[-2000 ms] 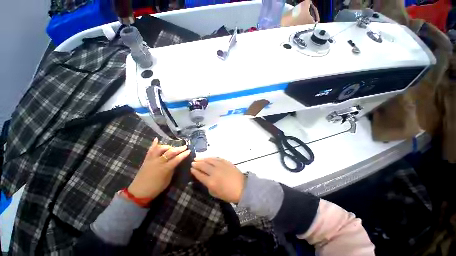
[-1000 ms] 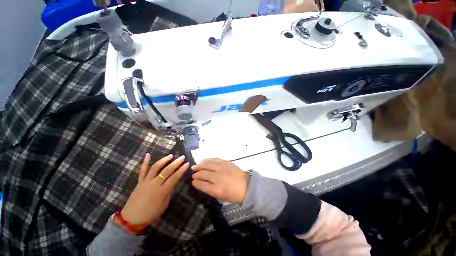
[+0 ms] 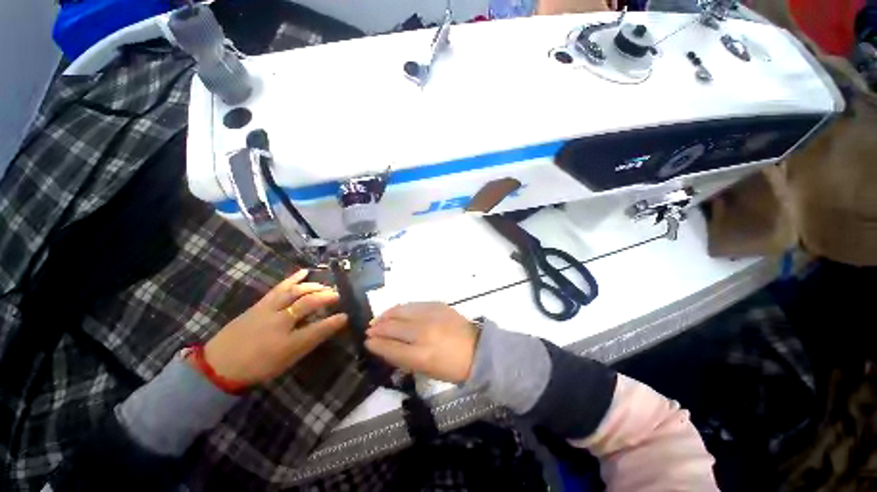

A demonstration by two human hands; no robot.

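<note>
The plaid garment panel [image 3: 159,288] lies left of and under the needle area and drapes over the table's front edge. A narrow black strip [image 3: 352,306] runs from the presser foot [image 3: 337,261] toward me and hangs over the edge. My left hand [image 3: 274,332] lies flat on the plaid cloth with fingers spread, left of the strip, fingertips near the presser foot. My right hand [image 3: 423,341] has thumb and fingers closed on the black strip, just in front of the needle area. The white sewing machine head [image 3: 413,115] hides part of the cloth behind.
Black shears [image 3: 558,279] lie on the white table under the machine arm. Tan garments [image 3: 769,216] are heaped at the right. Dark cloth [image 3: 760,356] lies below the table at right. A blue object [image 3: 96,29] is at the far left back.
My left hand has moved left and the plaid cloth has shifted left with it. More of the black strip and the table's front edge show. My right hand has stayed nearly in place.
</note>
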